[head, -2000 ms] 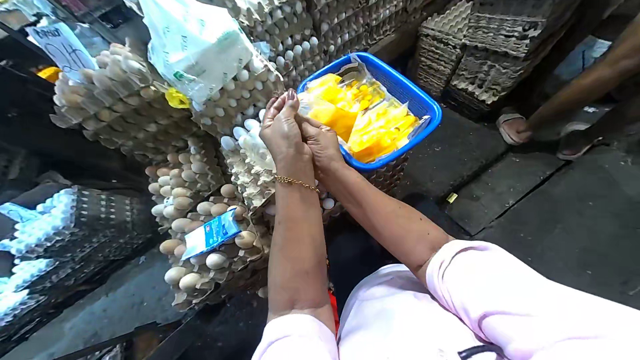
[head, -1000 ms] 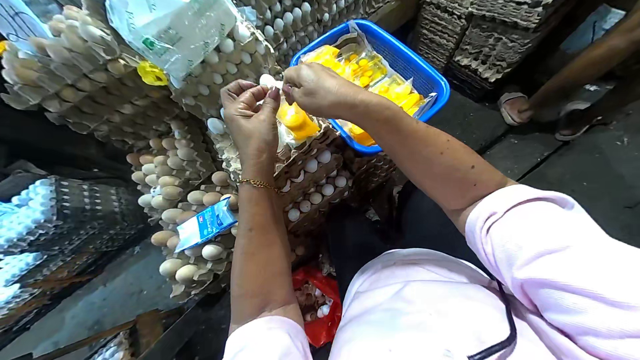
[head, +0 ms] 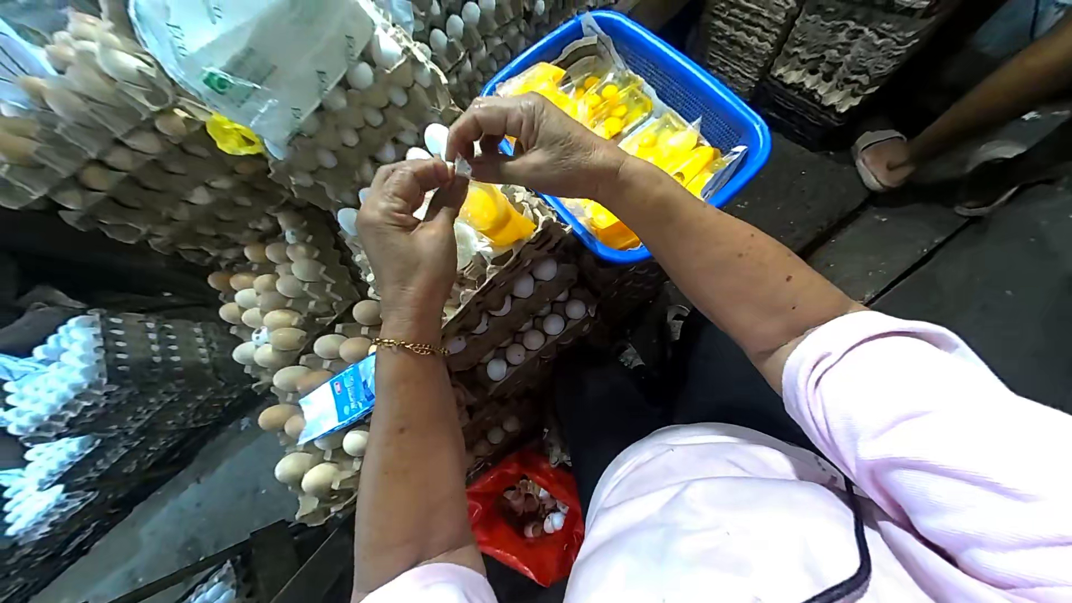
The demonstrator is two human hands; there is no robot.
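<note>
Between my two hands, above a stack of egg trays, is the top of a clear plastic bag of egg yolks (head: 496, 214). My left hand (head: 410, 222) pinches the bag's gathered neck between thumb and fingers. From the right, my right hand (head: 540, 149) meets it there, its fingertips also closed on the plastic. The bag's yellow, rounded lower part shows just below my hands. Right behind them, a blue plastic basket (head: 758, 142) holds several more bags of yellow yolk. White eggs (head: 435, 139) sit in the tray beside my fingertips, which partly hide the bag's neck.
Cardboard trays of brown eggs (head: 295, 467) rise at the left, with a blue and white packet (head: 342, 400) on them. A red plastic bag (head: 528, 559) holding eggshells is low by my legs. Another person's sandalled foot (head: 883, 159) is at the right, near stacked empty trays (head: 825, 59).
My hands were together near the basket; they have moved apart at the wrists, with the fingertips meeting at the bag's neck. The yellow bag under them has come into sight.
</note>
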